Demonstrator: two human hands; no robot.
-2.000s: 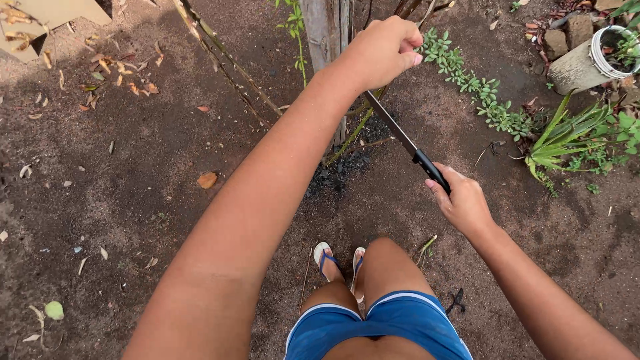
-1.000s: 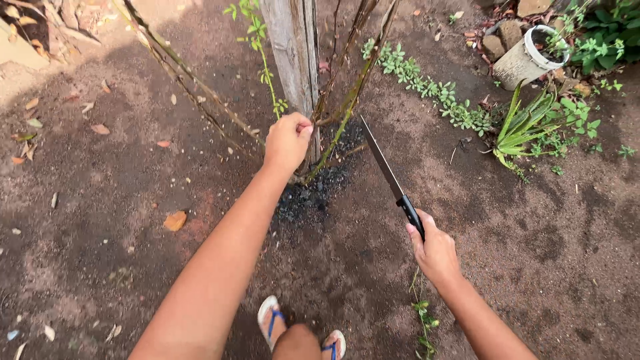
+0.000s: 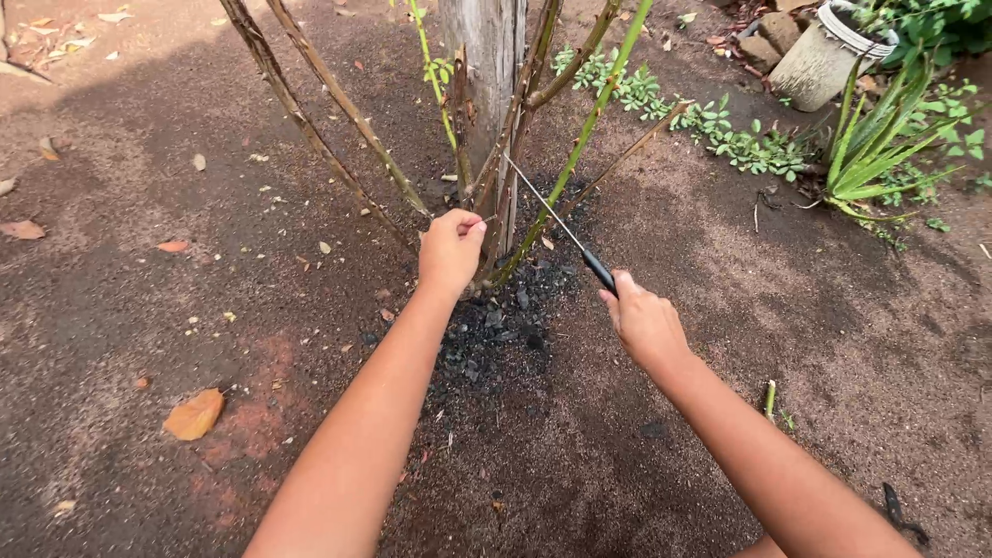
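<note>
My left hand [image 3: 452, 252] is closed at the base of a thorny rose bush, its thumb and fingertips pinching what looks like a thin twig or thorn. My right hand [image 3: 649, 319] grips the black handle of a knife [image 3: 549, 208]. The blade points up and left; it crosses in front of a green thorny stem [image 3: 587, 128], and its tip lies by the brown stems [image 3: 518, 116]. Whether the blade touches any stem cannot be told. Behind the stems stands a weathered wooden post [image 3: 484, 74]. Dark charcoal-like pieces [image 3: 496, 325] lie around the bush's base.
More thorny brown stems [image 3: 310, 128] lean out to the left. Low leafy plants [image 3: 752, 147] and an aloe-like plant [image 3: 872, 155] grow at right, near a whitish pot [image 3: 825, 62] and stones [image 3: 779, 32]. A cut green stem piece [image 3: 769, 399] and a dry orange leaf [image 3: 194, 415] lie on the soil.
My left hand has moved down from the upper stems to the bush's base. The knife's blade has come across to the green stem. The view has shifted closer to the bush.
</note>
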